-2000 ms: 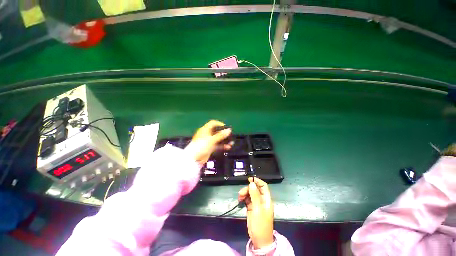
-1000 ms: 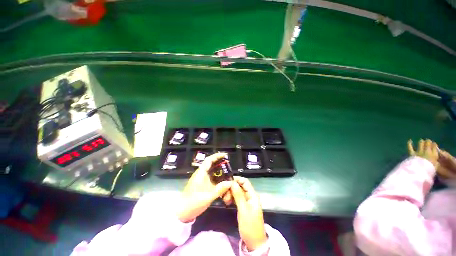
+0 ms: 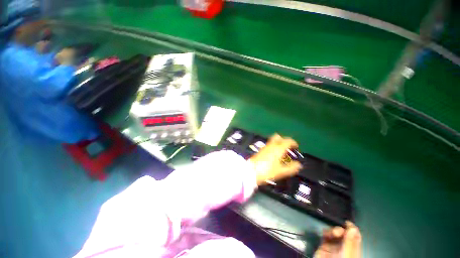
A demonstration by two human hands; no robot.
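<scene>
The black parts tray [image 3: 328, 214] lies on the green bench, with white-labelled units in some pockets, one of them a smartwatch unit [image 3: 304, 192] in the near row. My left hand [image 3: 275, 160] is over the middle of the tray, its fingers round another dark unit [image 3: 288, 157] with a small yellowish mark. My right hand [image 3: 342, 243] is blurred and cut off by the bottom edge, near the tray's right end; what it holds cannot be told. Thin dark leads [image 3: 282, 232] lie at the bench edge.
The power supply [image 3: 166, 126] with red digits stands left of the tray, a white sheet [image 3: 216, 125] between them. A person in blue [image 3: 38, 95] sits at far left by stacked black trays [image 3: 108, 85]. A red stool [image 3: 96, 153] stands below. A pink-edged device [image 3: 324, 74] rests on the rear rail.
The view has swung left. My hands have come apart; my left hand has moved the dark unit over the tray, and my right hand is away at the lower right.
</scene>
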